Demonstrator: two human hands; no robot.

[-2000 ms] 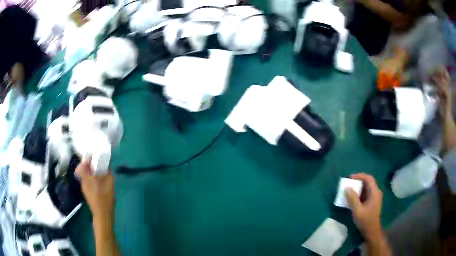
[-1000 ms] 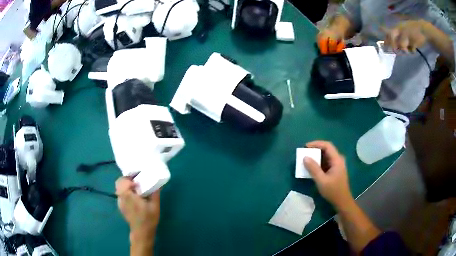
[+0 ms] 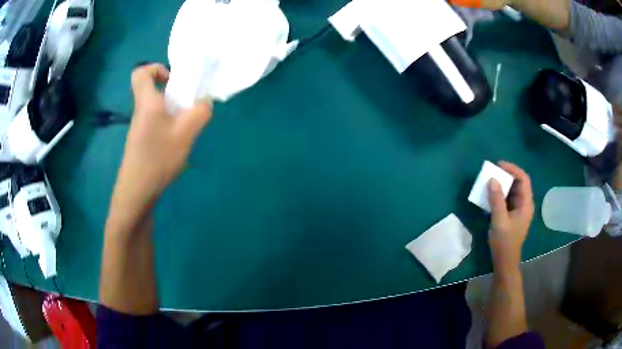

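My left hand [image 3: 167, 112] grips the white bracket end of a dome security camera [image 3: 235, 48] at the upper left. The camera's rounded white housing faces up; its top is cut off by the picture's edge, and its black dome is not seen. My right hand [image 3: 511, 198] holds a small white sponge block [image 3: 490, 185] between thumb and fingers at the right. A wiping cloth [image 3: 442, 247] lies on the green table [image 3: 286, 225] just left of my right hand.
Another camera [image 3: 416, 34] lies at the upper middle beside a thin pale stick [image 3: 496, 83]. A camera [image 3: 576, 112] and squeeze bottle [image 3: 574, 210] are at the right. Several cameras line the left edge. A red stool [image 3: 70, 322] is below. Another person's arm [image 3: 545, 12] shows at top right.
The view has shifted. My left hand has turned the held camera, so its label panel and black part no longer show. My right hand still holds the sponge. The neighbouring camera at right now sits lower.
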